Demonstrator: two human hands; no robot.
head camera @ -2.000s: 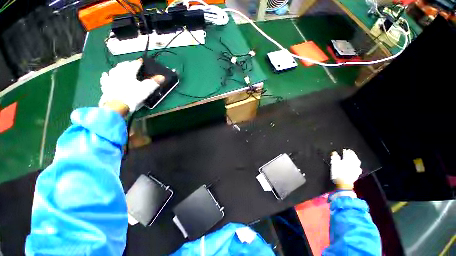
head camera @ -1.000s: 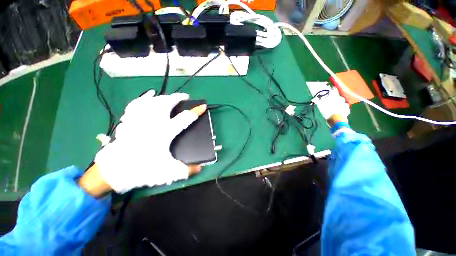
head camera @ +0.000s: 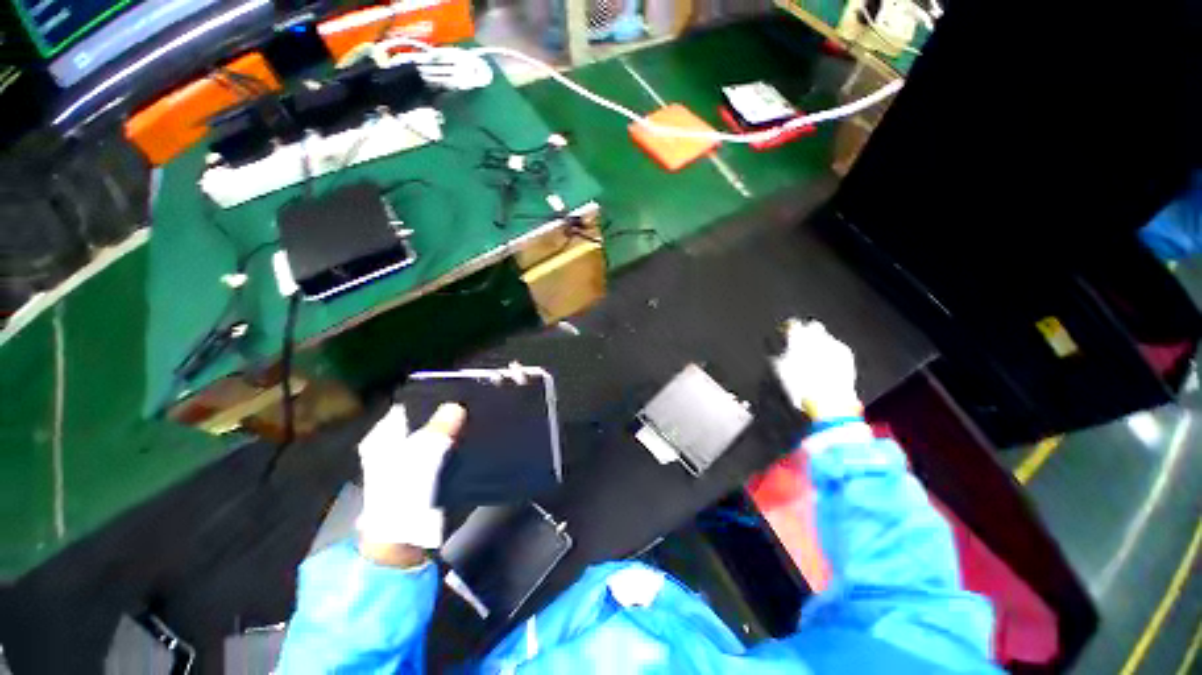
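Observation:
My left hand [head camera: 406, 477], in a white glove with bare thumb tip, grips a black set-top box [head camera: 498, 435] above the black mat. My right hand [head camera: 817, 369], also gloved, is over the mat's right side with fingers curled; whether it holds anything is unclear. A grey-topped box [head camera: 696, 419] lies between the hands on the mat, a white tab at its side. Another box [head camera: 508, 560] lies partly under the held one. More boxes [head camera: 148, 649] show at the lower left, partly cut off. A black box [head camera: 345, 240] sits on the green stand.
Black adapters [head camera: 316, 106] line a white power strip [head camera: 323, 156] on the stand [head camera: 448, 198]. Loose black cables [head camera: 521, 172] lie there. Orange pads [head camera: 675, 136] lie on the green line. A pink-lined tray [head camera: 982, 560] is at right, below a large dark object [head camera: 1028, 158].
My left hand has moved from the stand to above the mat, holding a box. My right hand has come back from the green line, where the pale box beside the orange pad no longer shows.

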